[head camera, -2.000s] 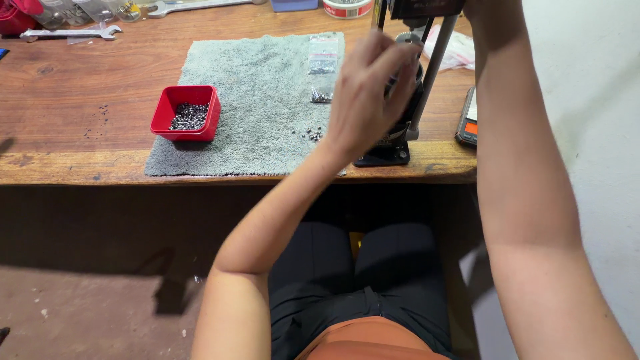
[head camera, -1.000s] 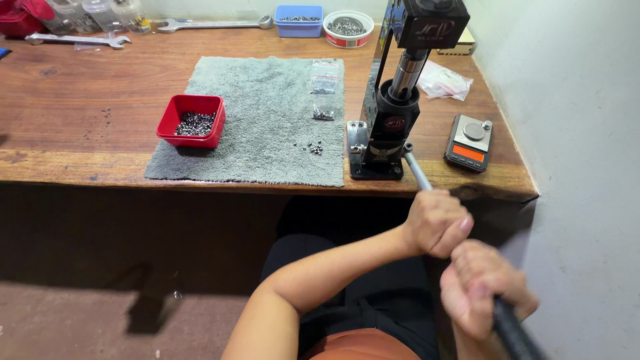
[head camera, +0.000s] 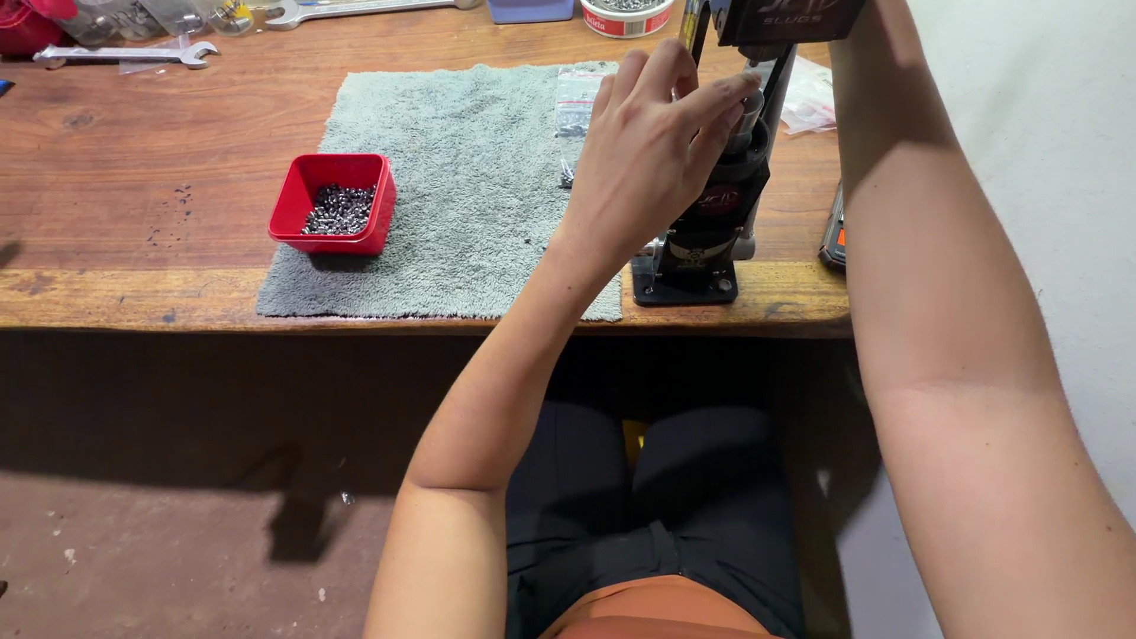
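Observation:
The black hand press (head camera: 697, 257) stands on its base plate by the front edge of the table. My left hand (head camera: 661, 133) is at its middle, fingertips around the top of the metal die area below the press head (head camera: 790, 22); whether they pinch a small piece cannot be told. My right arm reaches up past the press, and the right hand is out of the frame at the top. On a grey-green towel (head camera: 444, 195) left of the press sits a red square tub (head camera: 377, 213) with many small metal slugs (head camera: 340, 210). A small zip bag (head camera: 577, 102) lies partly behind my left hand.
Two open-end wrenches (head camera: 133, 55) (head camera: 373, 11) lie at the back left near clear jars (head camera: 177, 13). A blue tub (head camera: 531, 11) and a round white-and-red tub (head camera: 627, 21) stand at the back. A digital scale (head camera: 832, 235) is mostly behind my right arm, with a plastic bag (head camera: 809, 96) beyond.
Both hands were on the press lever low at the right one second ago. My left hand is now at the press's middle, and my right hand has gone up out of view.

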